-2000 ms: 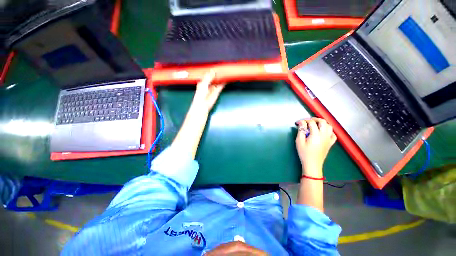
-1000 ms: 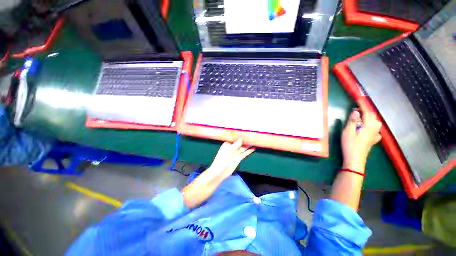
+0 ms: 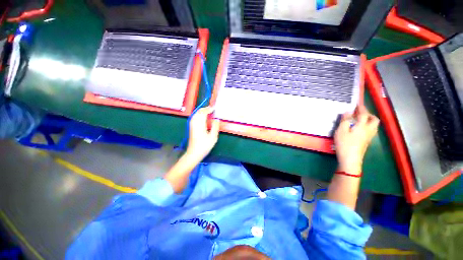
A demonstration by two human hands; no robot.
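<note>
A silver laptop (image 3: pixel 276 107), its screen showing a white window with a colour shape, lies open on a red-orange carrier tray (image 3: pixel 279 137) in front of me. My left hand (image 3: pixel 202 134) grips the tray's front left corner, beside a blue network cable (image 3: pixel 206 76). My right hand (image 3: pixel 354 134) is at the front right corner, its fingers over the palm rest and tray edge. It pinches a small bluish and dark thing, perhaps a cable plug; the fingers hide most of it.
Another laptop (image 3: pixel 137 84) lies in a tray at the left, and one stands angled in a tray (image 3: pixel 396 147) at the right. A blue stool (image 3: pixel 66 133) is below the bench at the left. Yellow-green clothing (image 3: pixel 439 228) of a person shows at lower right.
The middle laptop and tray have come from the far side to the front edge. My left hand has moved from the tray's front edge to its left corner; my right hand has reached its right corner.
</note>
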